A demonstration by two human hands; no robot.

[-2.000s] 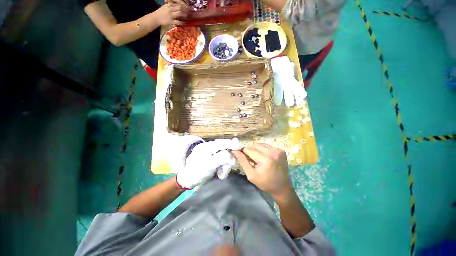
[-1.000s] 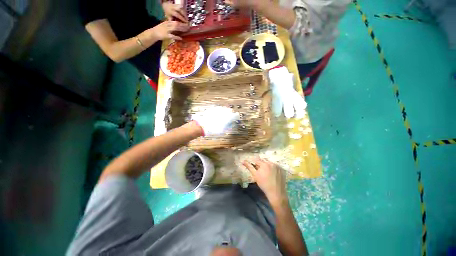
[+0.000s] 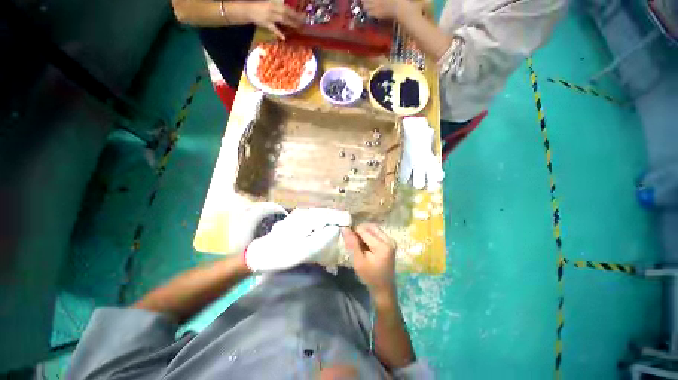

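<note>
My left hand point(image 3: 294, 239), in a white glove with a red cuff, is over the front edge of the table, partly over the white bucket point(image 3: 247, 223). My bare right hand point(image 3: 372, 256) is close at its right, fingers bent together. The fingertips of both hands meet; anything held between them is too small to make out. Behind them is the shallow brown box point(image 3: 308, 178), with small dark pieces point(image 3: 354, 171) loose on its bottom, mostly at the right side. The bucket's dark contents are mostly hidden by the glove.
Beyond the box are a plate of orange pieces point(image 3: 282, 67), a small lilac bowl point(image 3: 341, 86) and a cream dish point(image 3: 399, 88) with black pieces. Spare white gloves point(image 3: 421, 152) lie right of the box. Two people's hands are at a red tray point(image 3: 342, 33). White chips lie on table and floor.
My left hand has moved back from inside the box to my right hand and now covers part of the bucket. The camera view has shifted and tilted.
</note>
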